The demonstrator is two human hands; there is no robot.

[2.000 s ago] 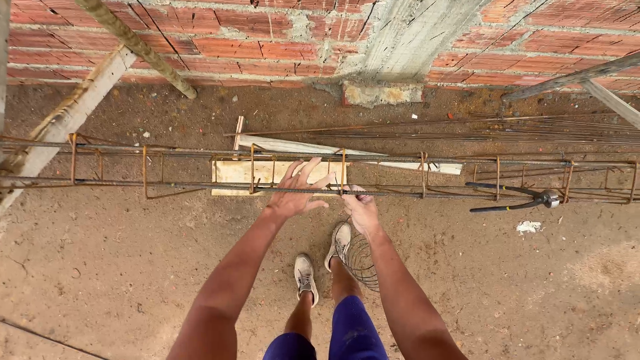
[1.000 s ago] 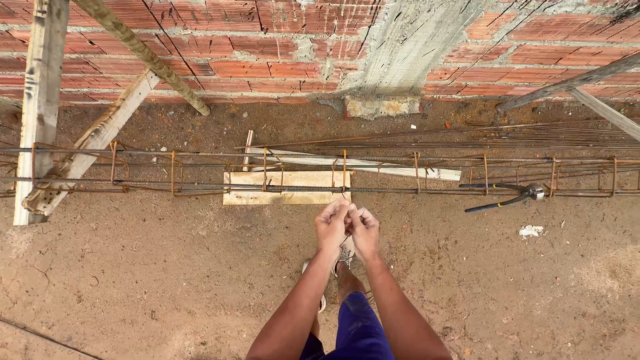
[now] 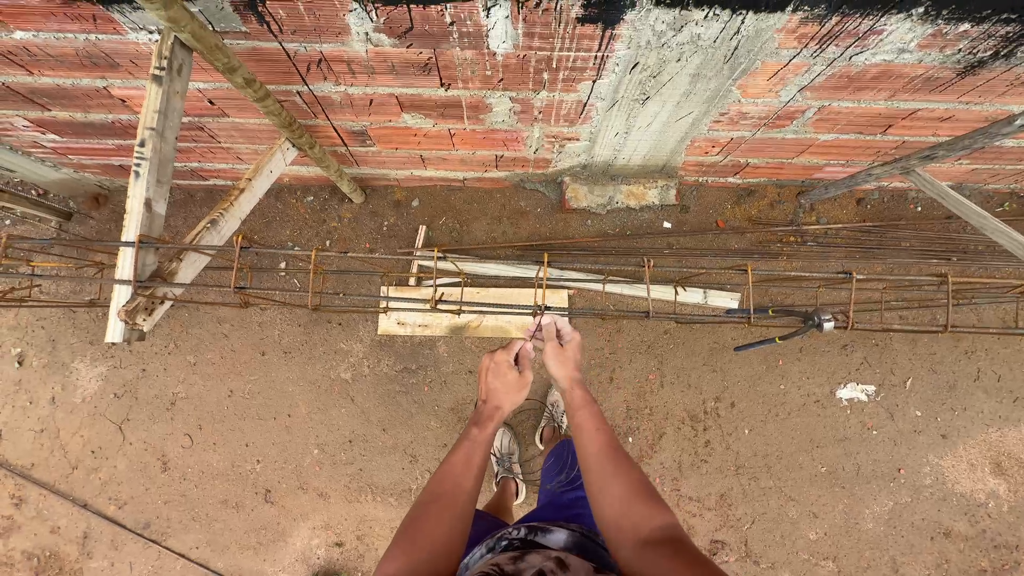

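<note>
A long rebar cage (image 3: 696,318) with rusty square stirrups runs across the view at about knee-to-waist height. Just on its near side, my left hand (image 3: 506,374) pinches a thin dark tie wire (image 3: 538,326). My right hand (image 3: 560,344) has its fingers on the same wire, close to the near bar below a stirrup (image 3: 545,280). The wire reaches up to that bar; its exact wrap is too small to tell. Pincers (image 3: 818,322) with black and yellow handles rest on the cage at the right. A loose coil of thin wire (image 3: 528,460) shows near my shoes.
Wooden props (image 3: 148,176) and a round pole (image 3: 264,96) lean at the left, another pole (image 3: 912,156) at the right. A brick wall (image 3: 448,104) stands behind. A pale board (image 3: 472,324) lies under the cage. Several loose rebars (image 3: 880,236) lie by the wall.
Two seconds ago my left hand was spread over the bars; it has since come down beside my right hand at the wire. The pincers stay on the cage.
</note>
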